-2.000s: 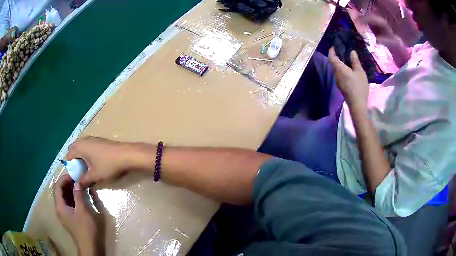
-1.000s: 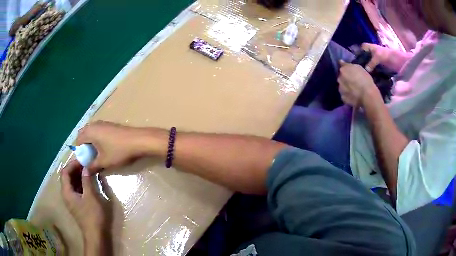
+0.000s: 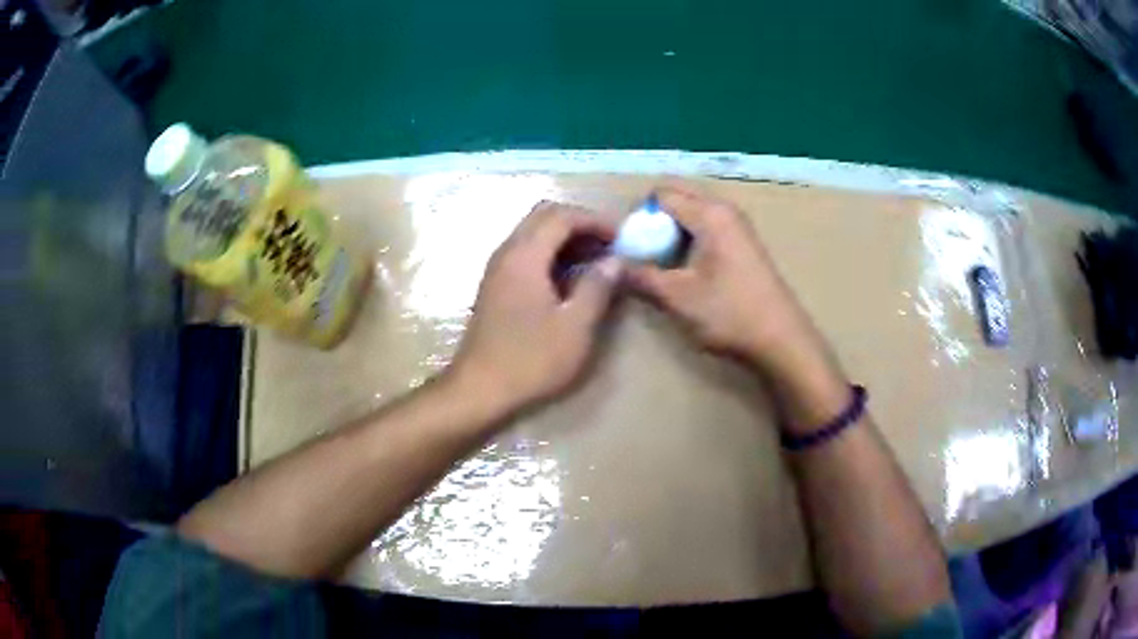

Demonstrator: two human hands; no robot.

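Note:
My right hand (image 3: 730, 275) is closed around a small white glue bottle (image 3: 649, 235) with a blue tip, above the tan tabletop (image 3: 674, 499). The blue tip points away from me, towards the green belt. My left hand (image 3: 537, 306) is just left of the bottle, its fingers curled and its fingertips meeting the bottle's left side. A small dark patch shows between its curled fingers; I cannot tell if it is a held piece or shadow.
A drink bottle (image 3: 268, 237) with a yellow label is at the left. The green belt (image 3: 599, 75) runs behind the table. A small dark printed packet (image 3: 990, 305) lies at the right, with a black clump (image 3: 1111, 290) beyond it. A grey cabinet (image 3: 75, 312) is at far left.
The view has turned, so both hands now show near the middle and the whole drink bottle is in sight. The glue bottle is still in my right hand.

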